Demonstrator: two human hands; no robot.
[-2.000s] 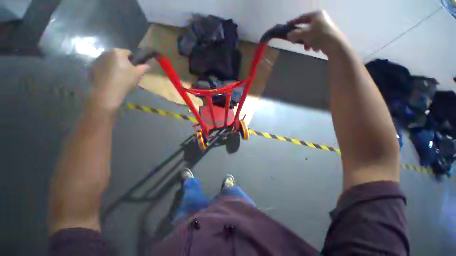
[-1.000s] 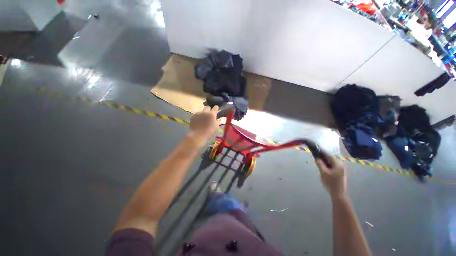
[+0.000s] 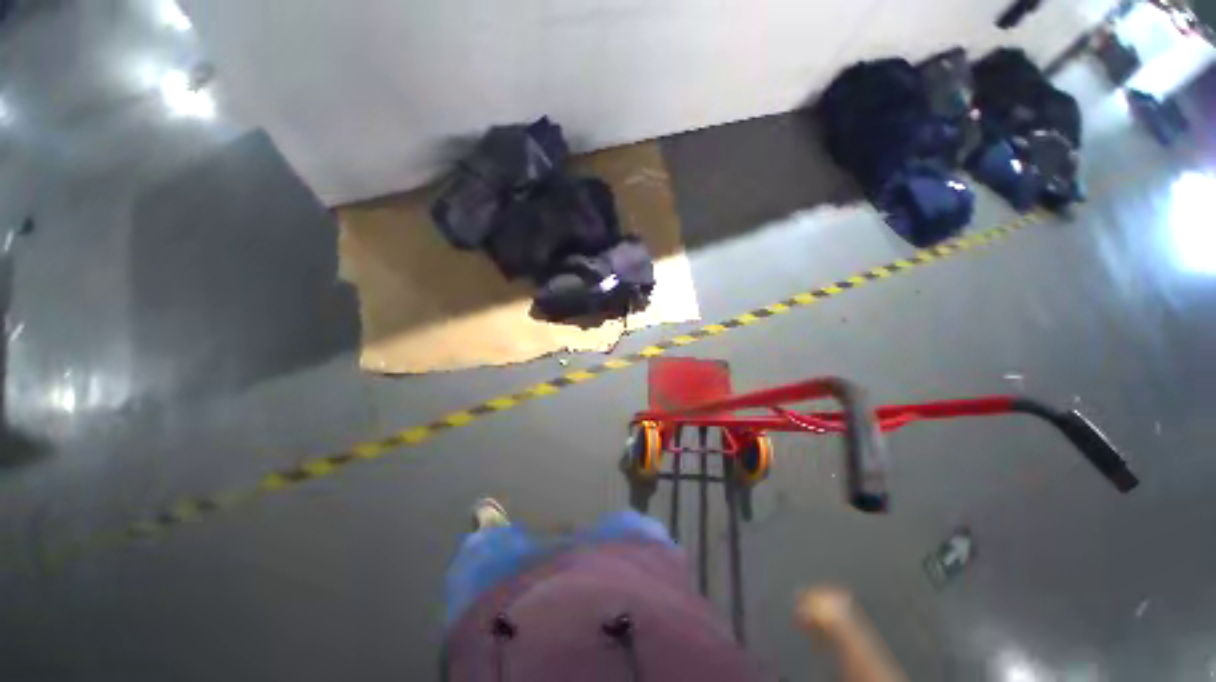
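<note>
The red hand truck (image 3: 814,409) stands to the right of my body with no hand on it. Its two black curved grips point toward the right and the near side. Its red toe plate (image 3: 690,382) lies near the floor tape. My right hand (image 3: 827,610) is low in the picture, blurred and apart from the grips; its fingers cannot be made out. My left hand is not in view. A heap of dark cut-piece bundles (image 3: 550,220) lies on a brown cardboard sheet (image 3: 414,313).
A white partition (image 3: 534,60) runs behind the cardboard. More dark and navy bundles (image 3: 887,133) lie on the floor at the upper right. Yellow-black floor tape (image 3: 500,402) crosses in front of the heaps. An arrow sign (image 3: 951,556) is on the floor at the right.
Both hands have let go of the truck's grips. The left hand has left the picture and the right has dropped low. The truck now appears turned and farther right; the view has shifted.
</note>
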